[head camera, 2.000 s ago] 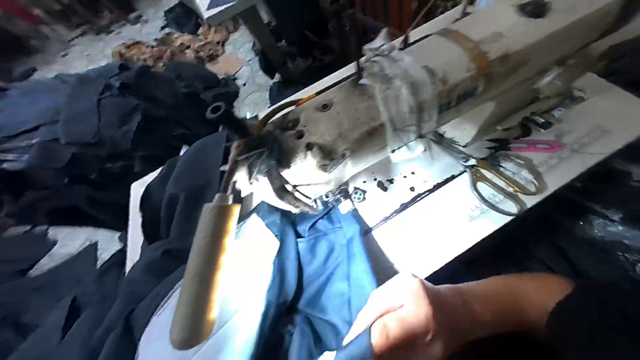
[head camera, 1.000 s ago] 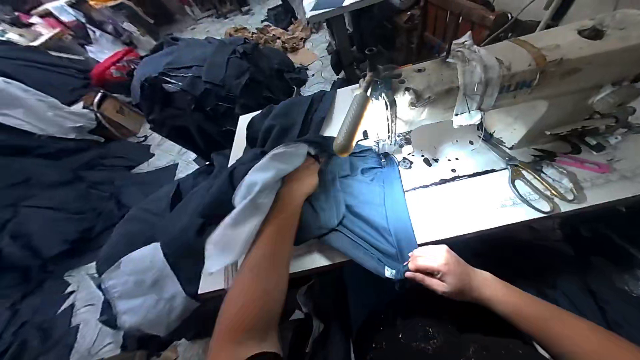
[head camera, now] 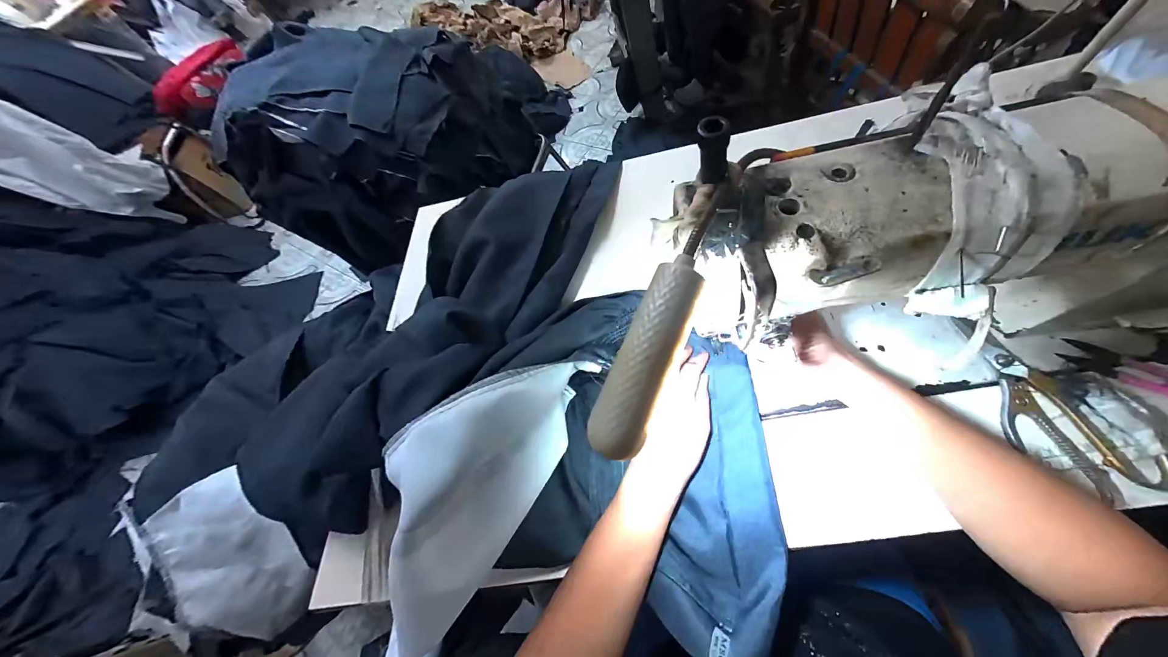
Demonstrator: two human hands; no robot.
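Note:
A dark blue garment (head camera: 730, 456) with a white pocket lining (head camera: 484, 456) lies over the table of an industrial sewing machine (head camera: 867, 210), its edge under the needle area. My left hand (head camera: 680, 411) rests flat on the cloth just in front of the presser foot, fingers toward the needle, partly behind the padded lamp handle (head camera: 646, 360). Under the machine head, right of the needle, is my right hand (head camera: 815, 339); it is blurred and partly hidden, and whether it grips anything cannot be told. Its forearm crosses the white tabletop.
Scissors (head camera: 1077, 429) with worn handles lie at the right of the table, near a pink tool (head camera: 1141, 376). Dark cloth pieces (head camera: 365, 119) are heaped behind on the left, and more dark fabric (head camera: 119, 338) spreads at far left. A white plastic wrap (head camera: 1004, 201) surrounds the machine arm.
My right hand has moved from the garment's near corner up to the needle area. My left hand has let go of the bunched dark cloth and lies flat by the presser foot.

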